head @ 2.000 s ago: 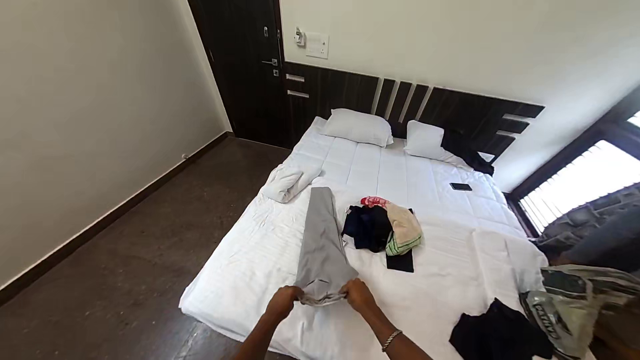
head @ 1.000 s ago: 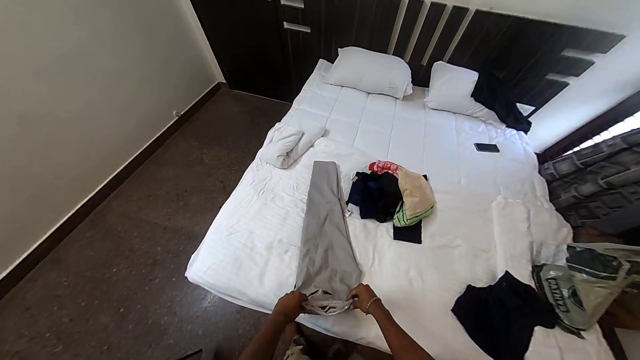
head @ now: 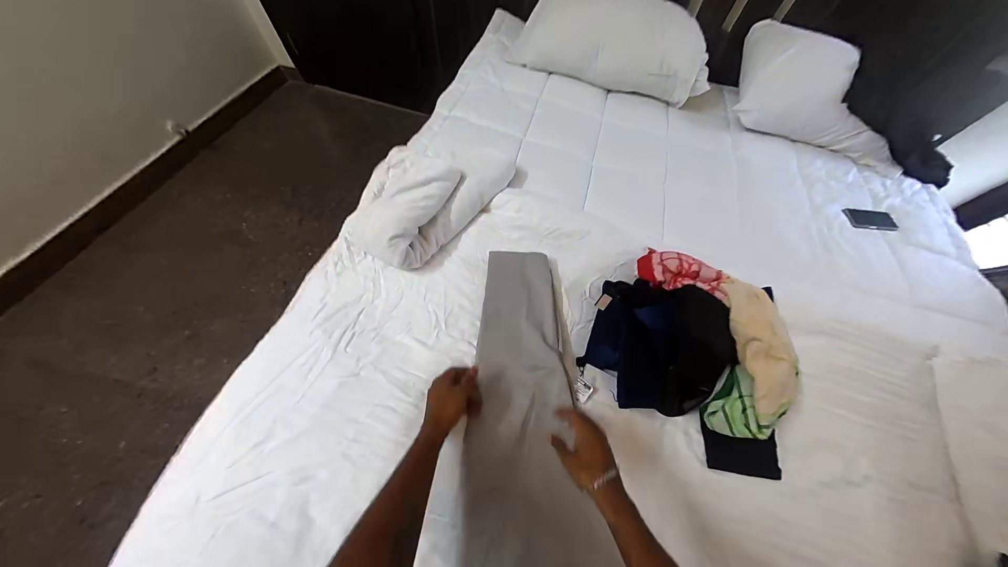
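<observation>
Grey trousers [head: 516, 339], folded lengthwise, lie on the white bed sheet [head: 315, 409] and run down to the bottom edge of the view. My left hand [head: 453, 399] pinches their left edge about midway along. At the right edge is my right hand [head: 584, 449], fingers apart, with a metal bracelet on the wrist; it is slightly blurred, and whether it touches the cloth is unclear. To the right lies a heap of dark navy and black clothes [head: 669, 346] with a small tag beside it. A red, cream and green patterned cloth [head: 760, 339] drapes over its right side.
A bundled white cloth [head: 417, 209] lies near the bed's left edge. Two white pillows [head: 614, 47] [head: 799, 79] are at the headboard, with a black garment [head: 906, 126] by the right one. A phone [head: 870, 220] rests on the quilt. Dark floor [head: 157, 315] borders the bed.
Both hands have left the trousers' near end and moved up along the sides. The left now pinches an edge; the right has let go. The view has moved closer.
</observation>
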